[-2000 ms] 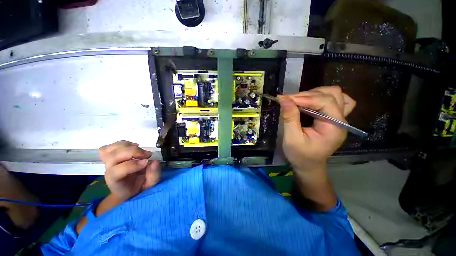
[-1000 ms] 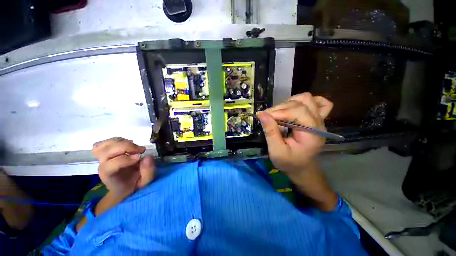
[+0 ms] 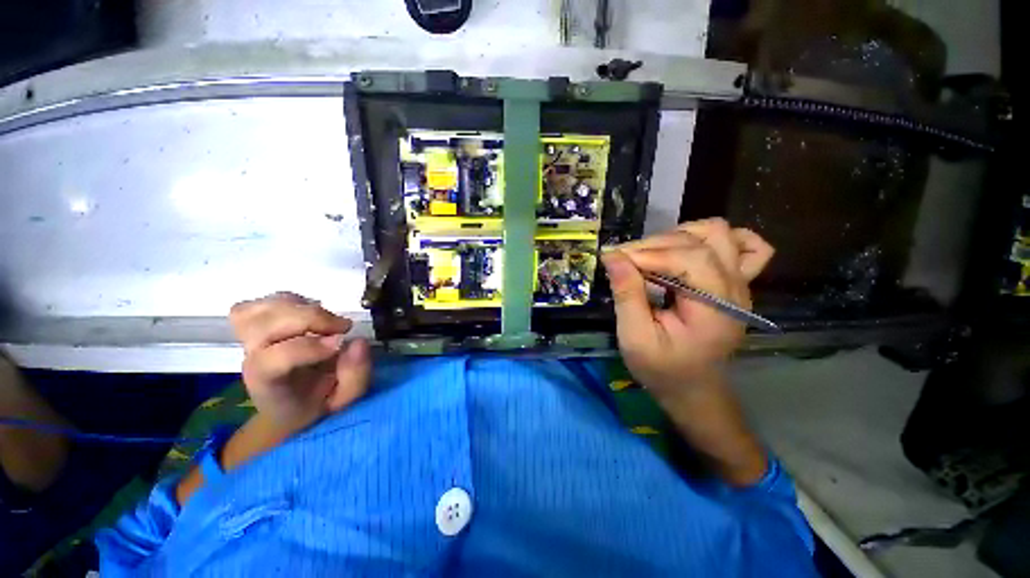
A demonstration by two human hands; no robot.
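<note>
A black square pallet (image 3: 390, 181) lies across the conveyor rails and holds two yellow-edged circuit boards, an upper one (image 3: 570, 181) and a lower one (image 3: 455, 271). A green hold-down bar (image 3: 521, 215) crosses the middle of both boards. My right hand (image 3: 689, 305) holds thin silver tweezers (image 3: 723, 305) at the pallet's right side, their tip near the lower board's right edge. My left hand (image 3: 299, 352) is raised with bent fingers by the pallet's lower left corner. Its thumb and forefinger are near each other; whether something small lies between them cannot be told.
Metal rails (image 3: 203, 81) run above and below the pallet. A dark conveyor chain (image 3: 870, 116) and a dark speckled section are at right. A black-and-silver object (image 3: 438, 11) is at the top edge. Another person's forearm (image 3: 32, 423) shows at lower left.
My right hand with the tweezers has moved down from beside the upper board to beside the lower board. The whole view has shifted a little. My left hand keeps nearly the same pose.
</note>
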